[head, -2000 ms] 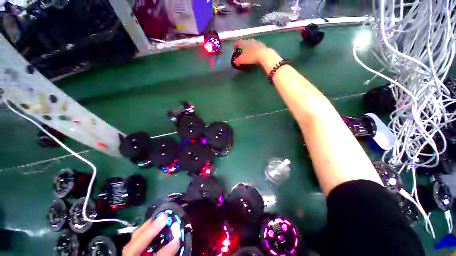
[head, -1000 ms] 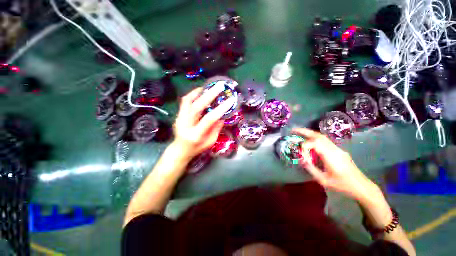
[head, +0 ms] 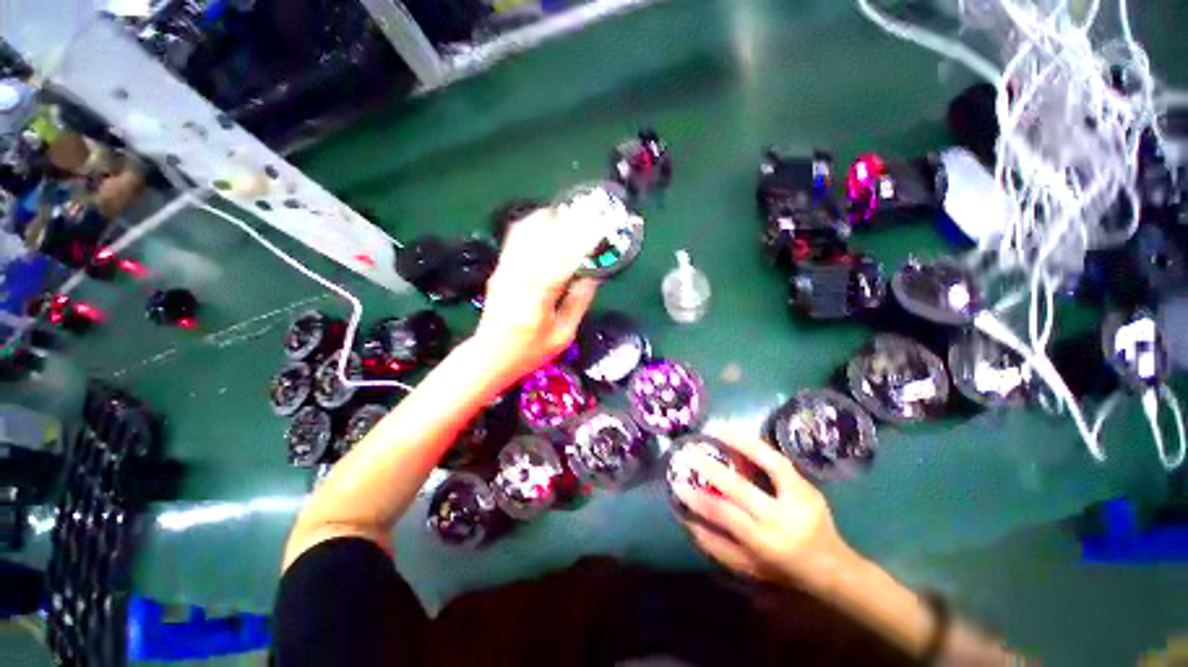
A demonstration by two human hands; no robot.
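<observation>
My left hand holds a round LED unit above the middle of the bench, its face bright white and green. My right hand is on another round unit near the bench's front, fingers over its face. Between and below the hands stands a group of round units face up; one glows pink, another magenta, and an unlit-looking one is at its lower left. Dark units partly hidden by my left hand lie behind it.
A clear bottle stands mid-bench. More units and a tangle of white cables are at right. A perforated pale bar, a white cable, small grey-faced units and a black slatted rack are at left.
From the far reach, my right hand came back to the front with a unit, which has since moved slightly left. My left hand has raised its unit farther forward over the bench.
</observation>
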